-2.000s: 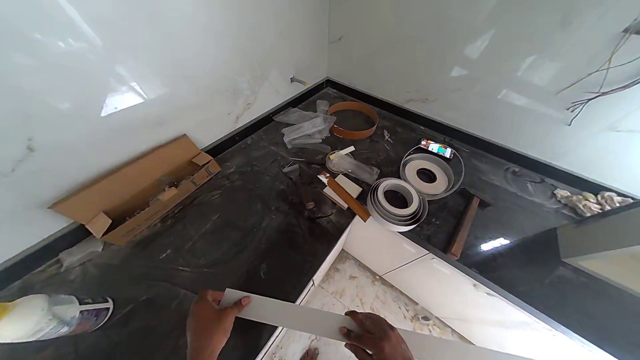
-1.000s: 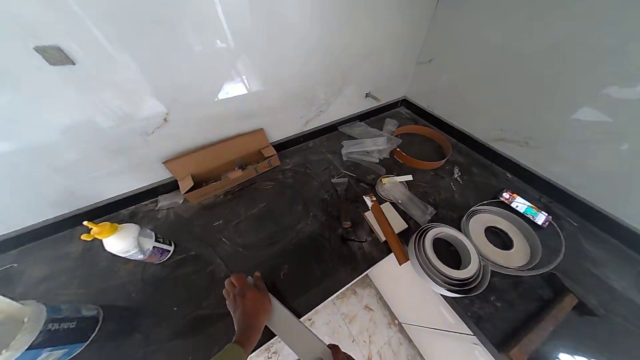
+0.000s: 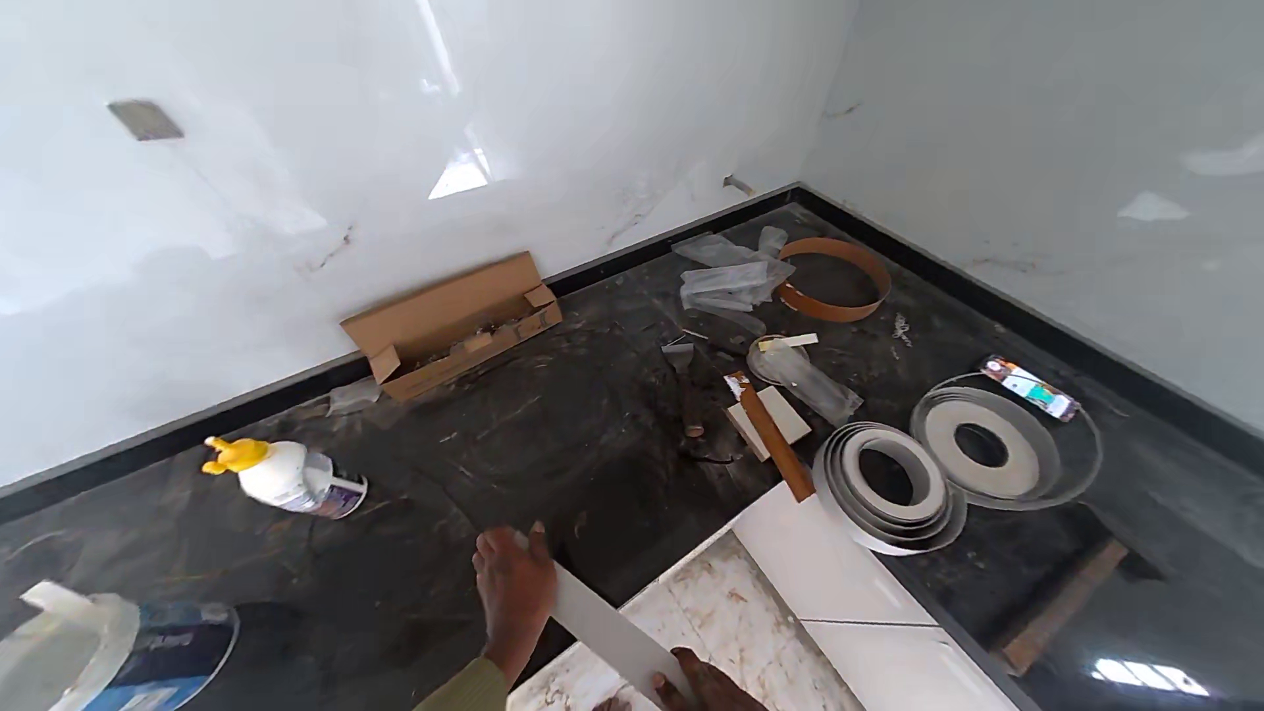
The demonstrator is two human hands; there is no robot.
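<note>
A pale strip of edge banding (image 3: 607,624) runs slantwise across the edge of the black countertop at the bottom middle. My left hand (image 3: 515,583) grips its upper end over the dark surface. Lower down, my right hand (image 3: 703,683) holds the same strip, partly cut off by the frame's bottom. Right of the hands lie a coiled roll of grey-white edge banding (image 3: 891,486) and a second roll (image 3: 983,444) beside it. A brown strip (image 3: 775,439) leans over a small white block (image 3: 780,420), and a scraper (image 3: 685,390) lies left of them.
An opened cardboard box (image 3: 464,336) stands by the left wall. A white bottle with yellow cap (image 3: 286,474) lies near a paint bucket (image 3: 163,657). Plastic wrapping (image 3: 731,281), a brown band coil (image 3: 837,308), a lit phone (image 3: 1030,388) and a hammer (image 3: 1066,604) are farther right. White cabinet fronts (image 3: 839,563) border the counter.
The view has swung left, bringing the bottle and bucket further in. Both hands keep hold of the strip, which now slopes more steeply; less of it shows than two seconds ago.
</note>
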